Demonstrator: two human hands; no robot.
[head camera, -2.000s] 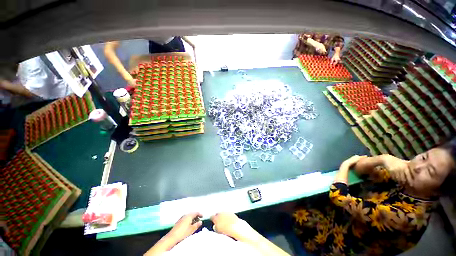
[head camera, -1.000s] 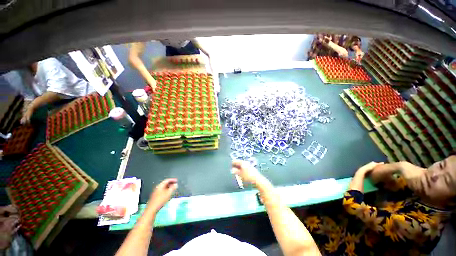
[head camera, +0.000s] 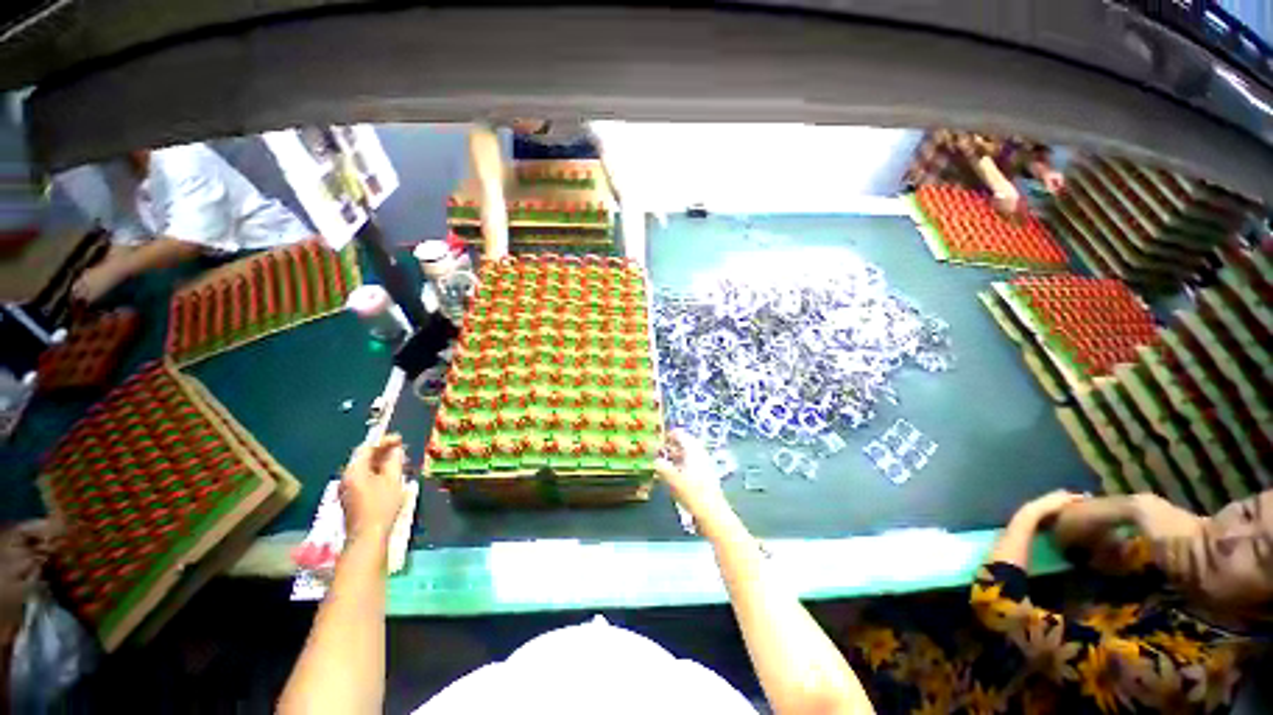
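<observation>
A stack of loaded trays (head camera: 547, 370), with red-and-green parts in rows on top, lies on the bench in front of me. My left hand (head camera: 374, 482) is left of its front left corner, with a small gap between them, above the white and red papers (head camera: 398, 531). It seems empty, with its fingers partly curled. My right hand (head camera: 681, 468) is at the stack's front right corner, its fingertips at the tray edge. I cannot tell if they grip it. The fingers of both hands are blurred.
A silvery pile of frames (head camera: 796, 342) lies right of the stack. Another tray stack (head camera: 559, 210) is behind, with a person's arm beside it. Bottles (head camera: 377, 310) and a dark post stand left. Tray stacks line both sides. A person in a flowered top (head camera: 1061, 615) sits at right.
The front tray stack is nearer to me, and another stack shows behind it. My hands have moved to either side of its front corners. The view has shifted slightly left.
</observation>
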